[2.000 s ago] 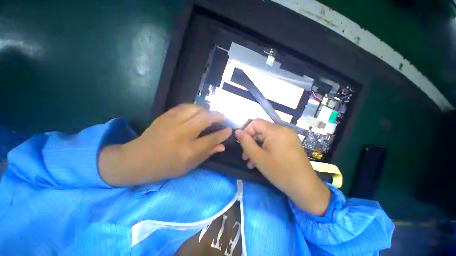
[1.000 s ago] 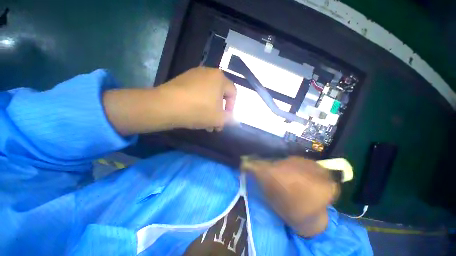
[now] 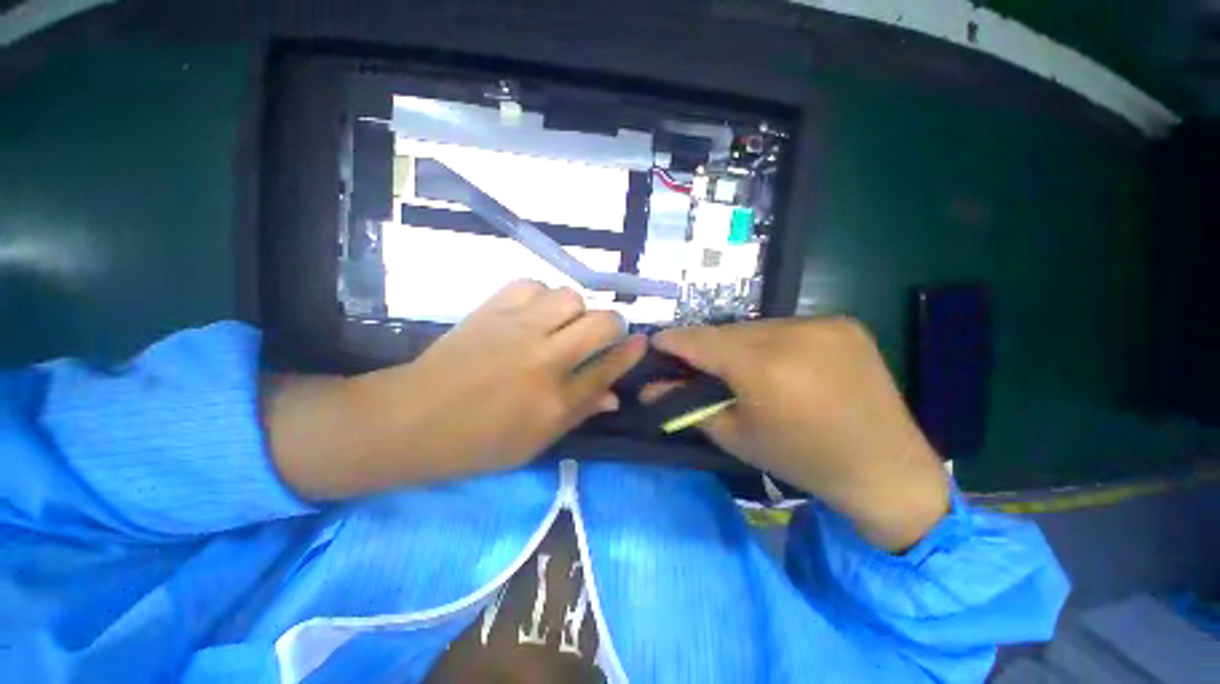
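Note:
An open tablet (image 3: 729, 241) lies in a black tray (image 3: 297, 201), its silver-white battery (image 3: 575, 174) crossed by black bands. A grey flex cable (image 3: 515, 235) runs diagonally over the battery. My left hand (image 3: 515, 381) reaches over the tablet's near edge, thumb and finger close together; what they pinch, if anything, is hidden. My right hand (image 3: 803, 401) is beside it, fingertips almost touching the left ones. A short yellow strip (image 3: 698, 416) sticks out from under my right fingers. A dark area between the fingertips is too unclear to name.
A dark smartphone (image 3: 953, 368) lies on the green bench (image 3: 1057, 267) right of the tray. A pale rail (image 3: 937, 16) curves along the far side. A yellow line (image 3: 1070, 500) and grey surface are at the lower right.
The tray now appears further left and straighter in view. My hands, apart one second ago, are together again at the tablet's near edge. The pale yellow loop by my right wrist no longer shows.

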